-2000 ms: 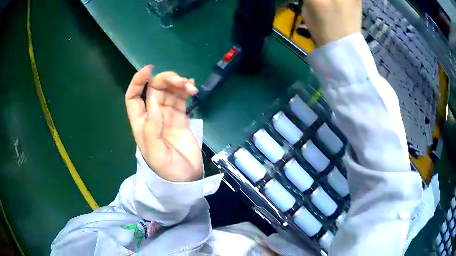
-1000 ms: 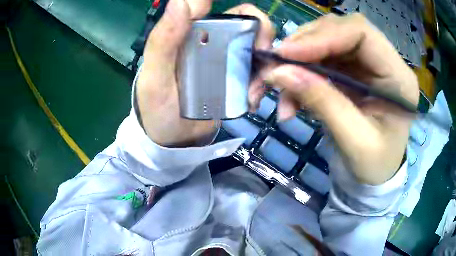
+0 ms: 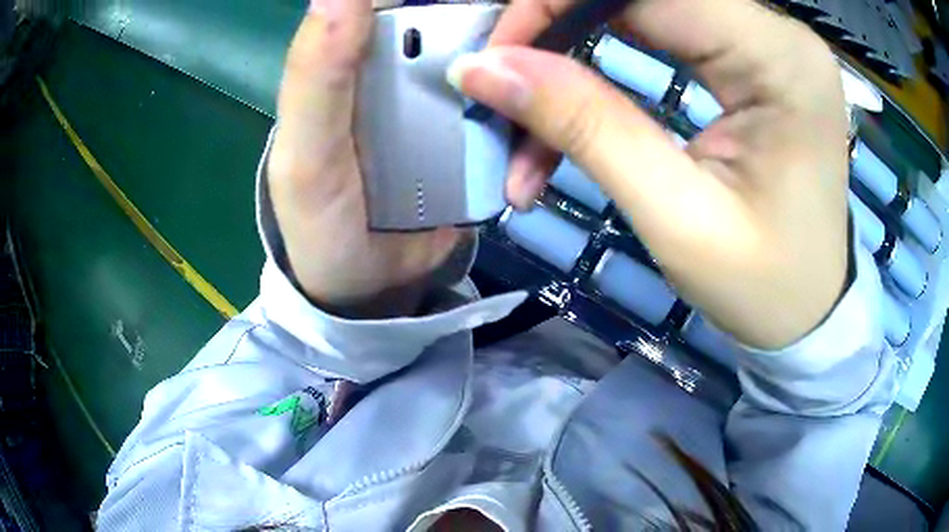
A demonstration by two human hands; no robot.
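Observation:
A grey device housing (image 3: 416,135) with a dark slot near its top and a row of tiny dots near its bottom is held upright close to the camera. My left hand (image 3: 328,197) holds it from the left side. My right hand (image 3: 676,156) is at its right side, thumb over the upper face near the pale blue-white side. A dark tool (image 3: 578,23) shows between my right fingers; its tip is hidden. The black tray (image 3: 562,301) with pale housings in its pockets lies below, partly covered by my right hand.
White sheets (image 3: 926,353) lie right of the tray, by more pale pieces. Grey parts (image 3: 822,26) are at the upper right. The green bench edge (image 3: 177,62) runs at the upper left, above green floor with a yellow line (image 3: 156,239).
Two seconds ago my left hand was empty and my right arm reached forward. Since one second ago, the housing has moved slightly up and left, and my right thumb has come over its face.

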